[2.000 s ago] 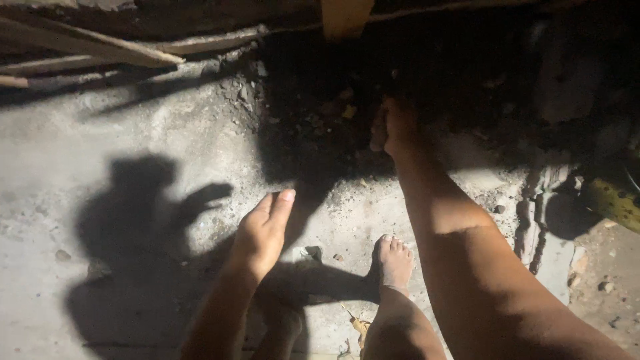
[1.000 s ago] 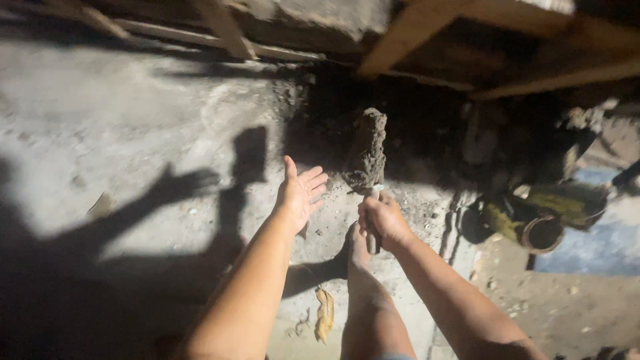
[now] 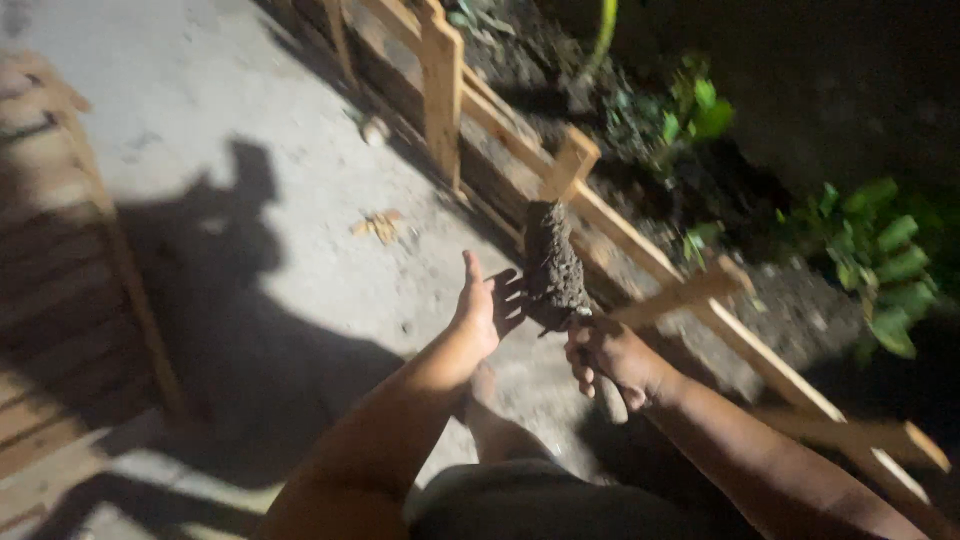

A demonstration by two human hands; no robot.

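Observation:
My right hand (image 3: 611, 358) is closed around the handle of a trowel, whose grip end shows below the fist. Wet grey-brown mortar or mud (image 3: 555, 262) covers the blade, which points up and slightly left, its far end close to a wooden stake (image 3: 571, 165). My left hand (image 3: 484, 307) is held just left of the loaded blade with fingers spread and nothing in it. Whether its fingertips touch the mud cannot be told. A bare foot (image 3: 482, 382) shows below the left hand.
Wooden formwork boards (image 3: 637, 240) with upright stakes run diagonally from top centre to lower right. Beyond them are dark soil and green plants (image 3: 892, 262). A slatted wooden piece (image 3: 112, 225) lies at the left. Dry leaves (image 3: 379, 225) lie on the concrete floor (image 3: 315, 135).
The view has swung strongly, bringing plants and the slatted wood into sight. The mud-loaded trowel remains in my right hand, as one second ago; my left hand is now closer to the blade.

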